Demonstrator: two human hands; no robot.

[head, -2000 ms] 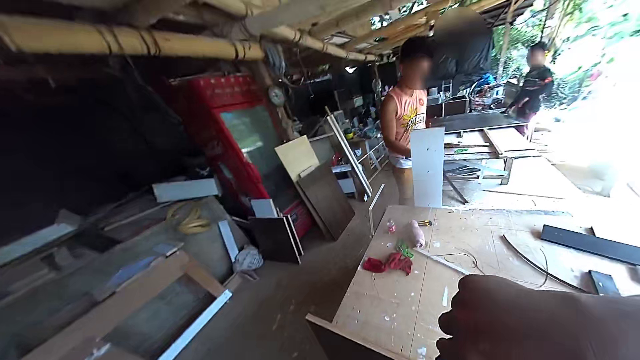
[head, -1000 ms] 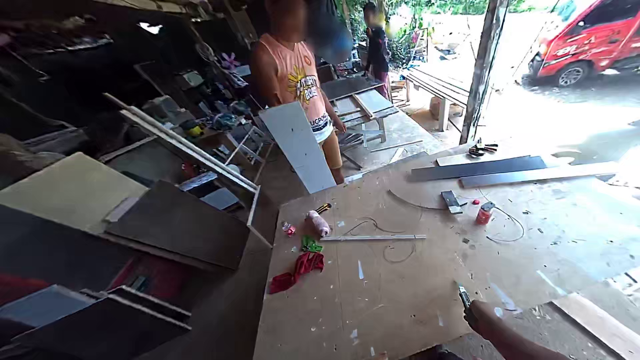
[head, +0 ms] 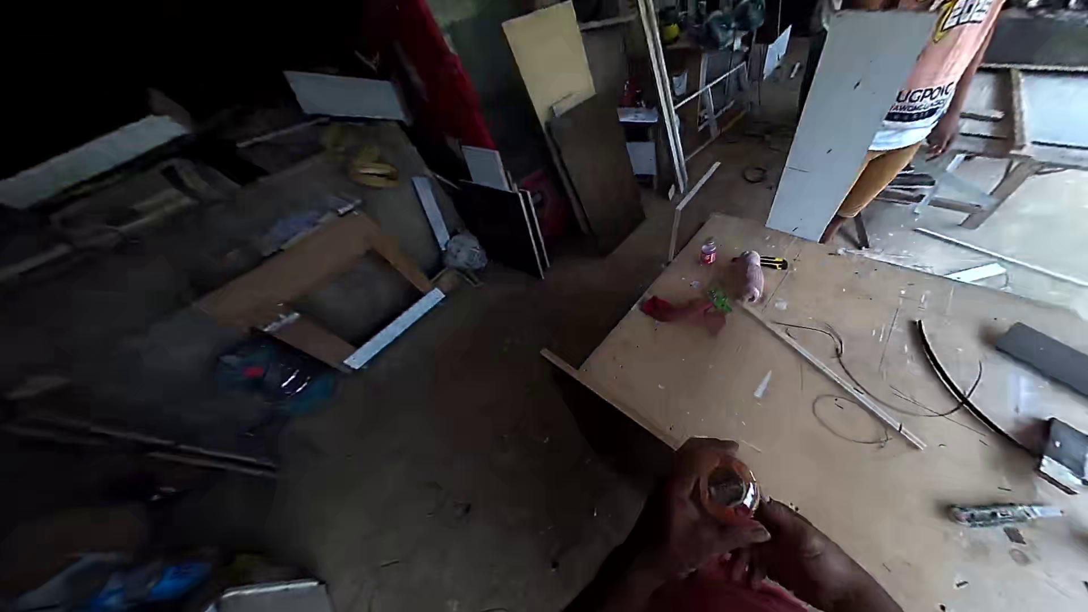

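Observation:
Near the bottom centre, my left hand is closed around a small round container, its round end facing up. My right hand grips the same container from the right, its fingertips partly hidden. A utility knife lies on the plywood tabletop to the right of my hands. Farther up the table are a red cloth, a green scrap, a pinkish roll, a yellow-and-black tool and a small bottle. A thin strip lies beside loose wire.
Beyond the table a person stands by an upright pale board. Dark bars and a block lie at the right. A wooden frame rests on the floor at left, with panels leaning behind. A board edge juts from the table's left side.
My right hand was at the utility knife one second ago; now the knife lies apart from it on the table. Both hands are now together on the container. The view has swung left and down.

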